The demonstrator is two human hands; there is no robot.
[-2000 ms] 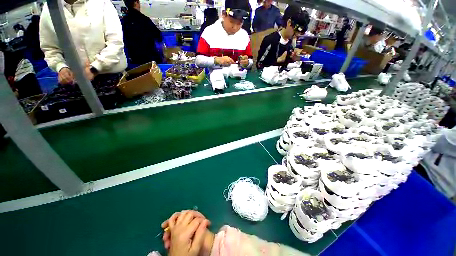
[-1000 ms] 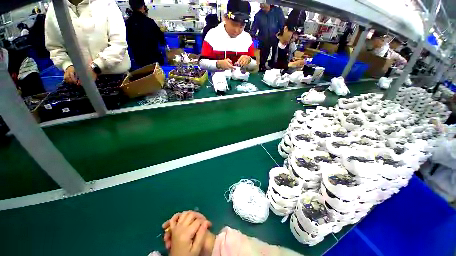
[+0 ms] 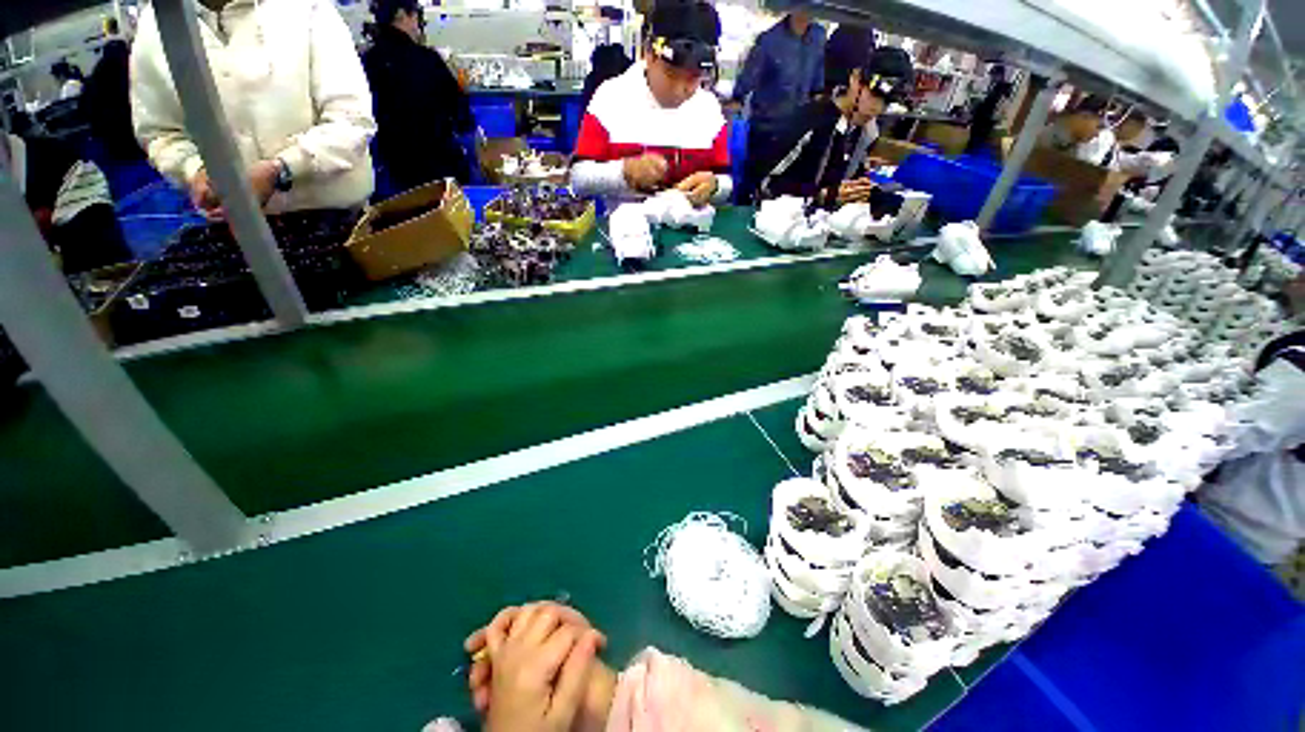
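My right hand point(image 3: 570, 669) and my left hand point(image 3: 501, 632) are clasped together above the green bench at the bottom centre. A pink sleeve covers my right forearm. A small yellow piece, perhaps a tool's grip, shows at the left side of the clasped fingers, with a thin dark tip beside it. Which hand holds it is hidden. A tangled pile of thin white rings point(image 3: 714, 576) lies on the bench right of my hands, not touched. Stacked white round parts point(image 3: 896, 608) with dark circuit boards inside stand in leaning columns further right.
A pale metal rail point(image 3: 544, 471) separates the bench from the green conveyor point(image 3: 472, 365). A grey post point(image 3: 122, 365) rises at left. A blue bin point(image 3: 1145, 629) lies beneath the stacks at right. Across the line, people work beside a cardboard box point(image 3: 411, 232) and white housings point(image 3: 882, 279).
My hands stay clasped in the same place. The white housing on the far conveyor edge has shifted slightly left. People across the line have moved their heads and arms.
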